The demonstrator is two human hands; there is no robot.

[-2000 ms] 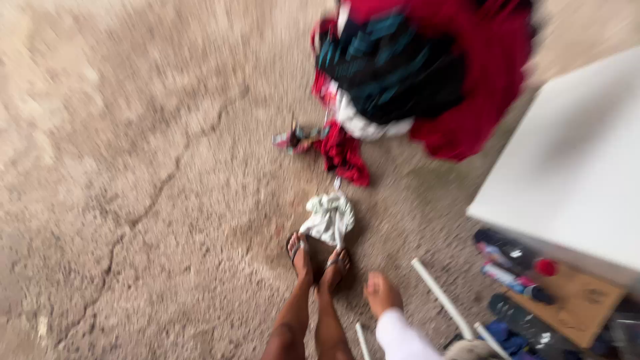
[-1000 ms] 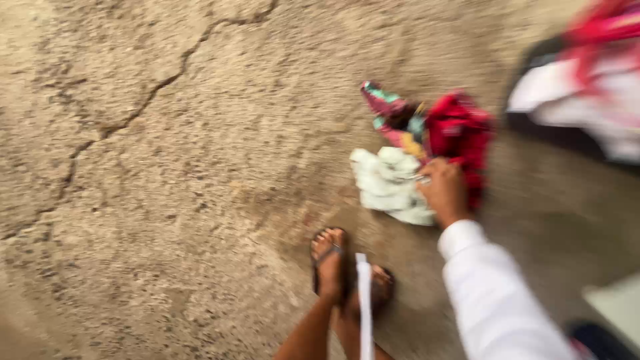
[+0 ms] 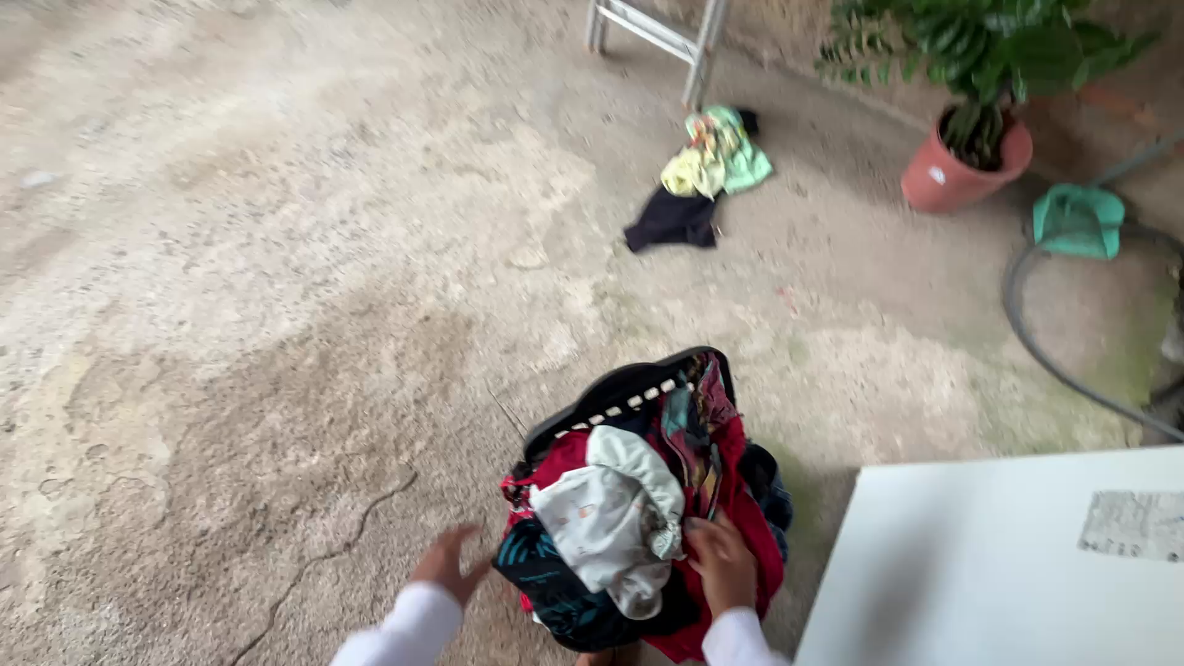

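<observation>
A black plastic laundry basket [image 3: 629, 381] heaped with clothes stands on the concrete floor at the lower middle. On top lies a white garment [image 3: 601, 527], with red cloth [image 3: 751, 518] at the right and a dark teal-patterned garment [image 3: 550, 583] at the lower left. My right hand [image 3: 721, 562] rests on the pile's right side, fingers spread on the red and patterned cloth; whether it grips any is unclear. Just left of the basket, my left hand [image 3: 453, 562] is empty with fingers apart. Farther ahead, yellow and green garments [image 3: 717, 157] and a black garment [image 3: 673, 220] lie on the floor.
A white panel-like surface [image 3: 999, 555] with a worn label fills the lower right. A potted plant in a terracotta-coloured pot [image 3: 962, 176], a green plastic container [image 3: 1079, 220] and a grey hose [image 3: 1036, 342] are at the right. Metal ladder legs [image 3: 698, 55] stand at the top.
The pale and red clothes my right hand was touching on the floor one second ago now appear on the basket's pile. Both hands are now at the basket. The view has shifted a lot.
</observation>
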